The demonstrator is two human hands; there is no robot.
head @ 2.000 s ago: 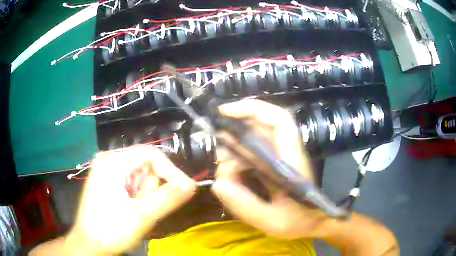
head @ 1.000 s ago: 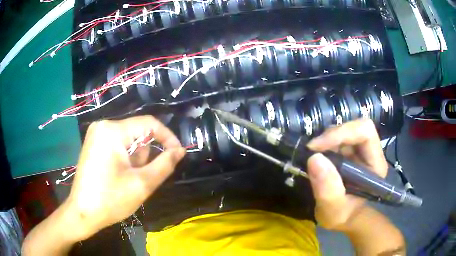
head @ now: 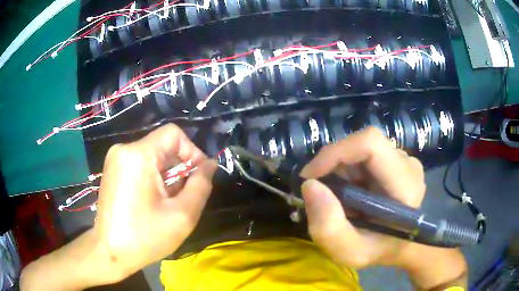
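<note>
My right hand (head: pixel 364 199) holds the dark soldering iron (head: pixel 392 210), its ribbed end to the right. The iron's tip and the thin bent solder feed tube (head: pixel 259 183) meet at a bright terminal (head: pixel 229 158) in the nearest row. My left hand (head: pixel 153 199) pinches red and white lead wires (head: pixel 181 170) between thumb and forefinger, their ends at that terminal. More leads stick out left of this hand. Black round components (head: pixel 313 133) stand in rows in the black tray (head: pixel 364 102). Fingers hide part of the near row.
Finished rows behind carry red and white wires (head: pixel 199 105) with small white plugs. A green mat (head: pixel 34 165) lies under the tray. A pale metal box (head: pixel 484 34) is at the upper right. The iron's black cable (head: pixel 464 196) runs down the right side. Yellow clothing (head: pixel 256 267) is at the bottom.
The iron has moved left and down, its tip going from above the near row to the terminal by my left hand. My left hand has shifted slightly right, still pinching the wires.
</note>
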